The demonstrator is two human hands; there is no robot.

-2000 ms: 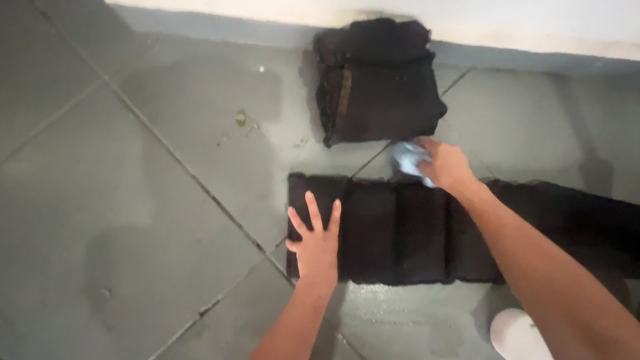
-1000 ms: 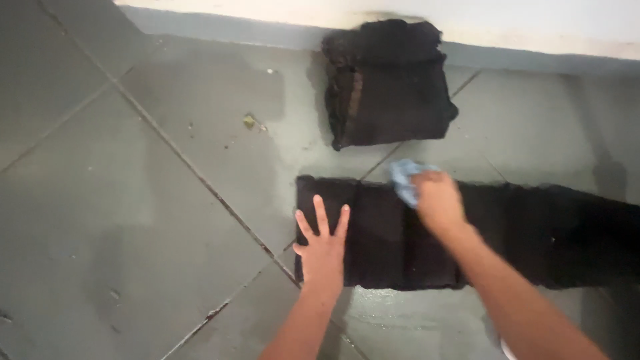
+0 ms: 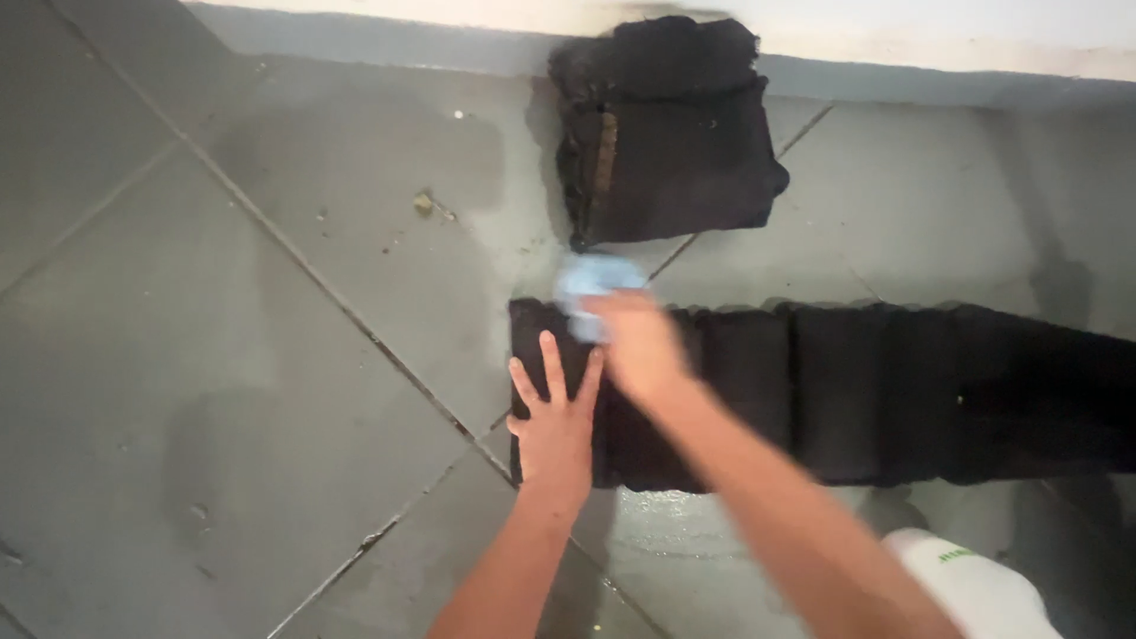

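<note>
A long black quilted fabric pad lies across the tiled floor and runs off the right side of the view. My left hand presses flat on its left end, fingers spread, holding nothing. My right hand, blurred, grips a light blue cloth at the pad's upper edge, close to my left fingertips. Above them, apart from the pad, sits a folded black fabric bundle with a brown strip near its left side.
A white wall with a grey base runs along the top. At the lower right is a white rounded object with green marking, partly cut off. Small debris lies on the grey tiles, and the floor looks wet below the pad.
My right hand has moved left along the pad's upper edge with the blue cloth, toward my left hand. My left hand stays on the pad's left end.
</note>
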